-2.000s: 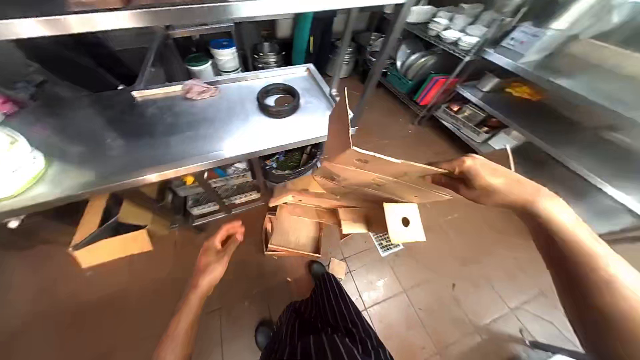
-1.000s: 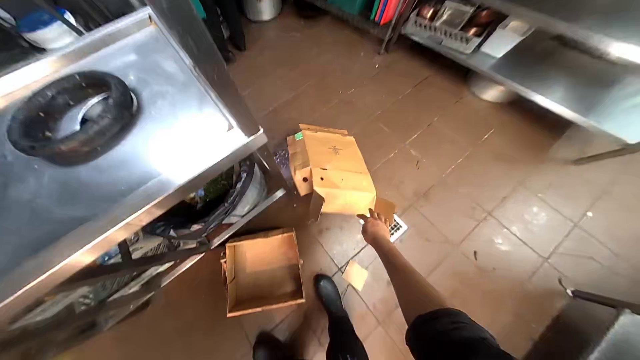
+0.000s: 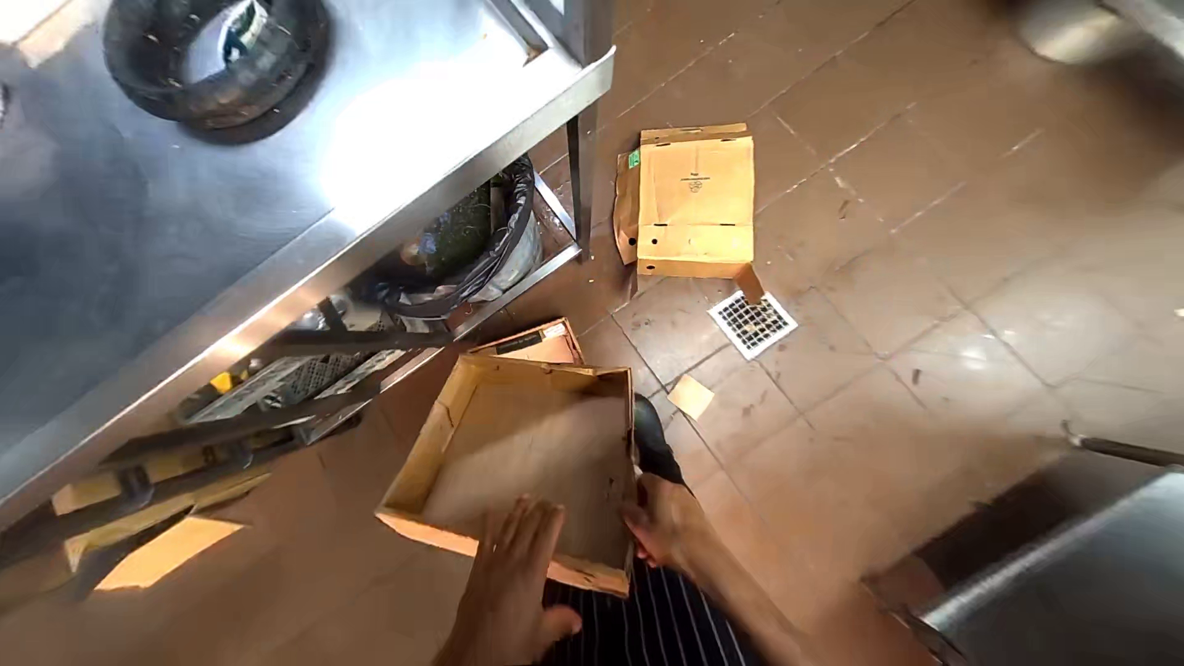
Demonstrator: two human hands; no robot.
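An open cardboard box (image 3: 546, 444) is up off the floor, its inside facing me. My right hand (image 3: 661, 523) grips its right wall, with fingers at the near right corner. My left hand (image 3: 518, 573) lies over the near wall with fingers extended towards the inside; whether it presses on the cardboard cannot be told. Beyond the box, partly covered by it, is another cardboard piece (image 3: 546, 345) with a dark printed strip. A flattened cardboard box (image 3: 698, 190) lies on the tiled floor further ahead, one flap reaching the floor drain.
A steel table (image 3: 277, 268) bearing a black ring-shaped object (image 3: 217, 65) stands at the left. Below it are a lined bin (image 3: 481, 240) and crates. A white floor drain (image 3: 752, 324) and a small cardboard scrap (image 3: 691, 397) lie ahead. Steel equipment (image 3: 1091, 564) stands at the lower right.
The flattened box, held by my right hand two seconds ago, now lies let go on the floor. The open box has come up from the floor into my right hand. My left hand has come back into view.
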